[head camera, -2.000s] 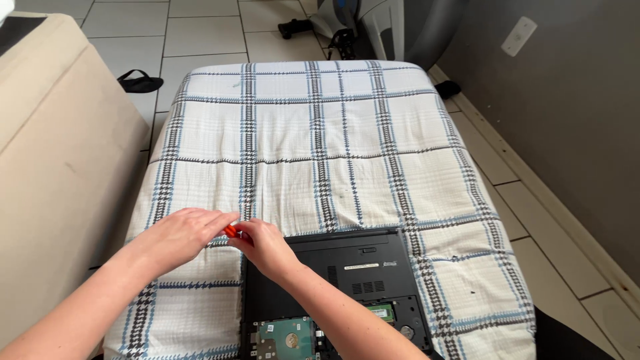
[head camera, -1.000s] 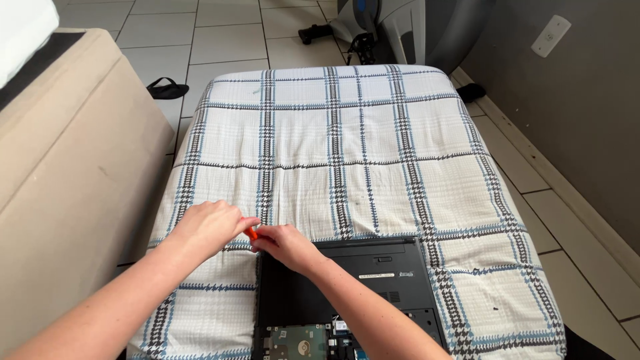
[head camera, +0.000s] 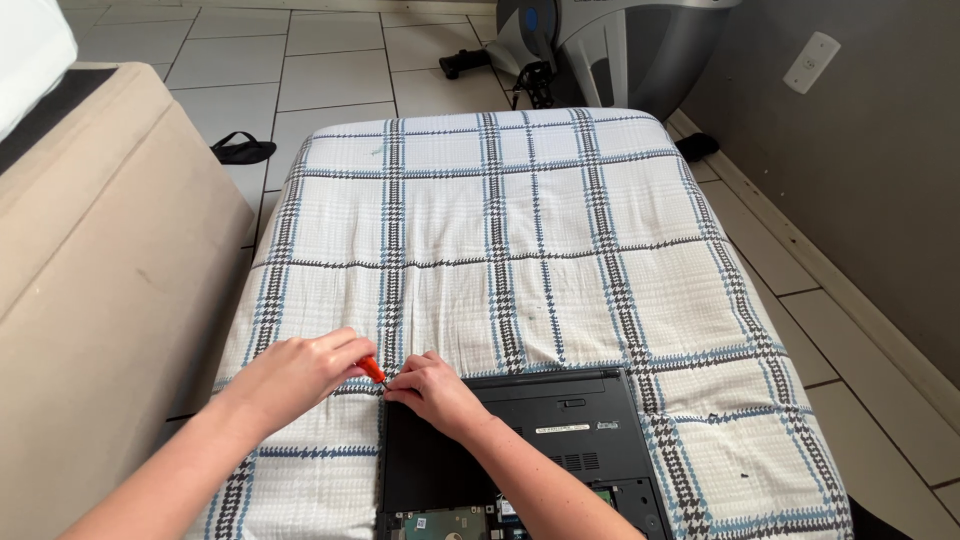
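A black laptop (head camera: 442, 465) lies underside up on the cushioned surface, its compartment uncovered near me. Inside it a hard drive (head camera: 450, 525) and part of a green memory module (head camera: 604, 496) show. My left hand (head camera: 304, 371) grips the orange handle of a screwdriver (head camera: 370, 368) at the laptop's far left corner. The screwdriver leans, with its shaft pointing down and right to that corner. My right hand (head camera: 435, 394) rests on the same corner, its thumb and fingers pinched around the shaft's lower end. The tip and whatever it touches are hidden by the fingers.
The laptop rests on a padded bench or mattress with a plaid cover (head camera: 450, 217). A beige upholstered piece (head camera: 112, 225) stands at the left. Beyond are a black flip-flop (head camera: 244, 150), a grey exercise machine (head camera: 630, 52) and, on the right, a grey wall with an outlet (head camera: 812, 63).
The view has shifted. Both hands stay at the laptop's far left corner; more of the screwdriver's orange handle and its shaft now show between them.
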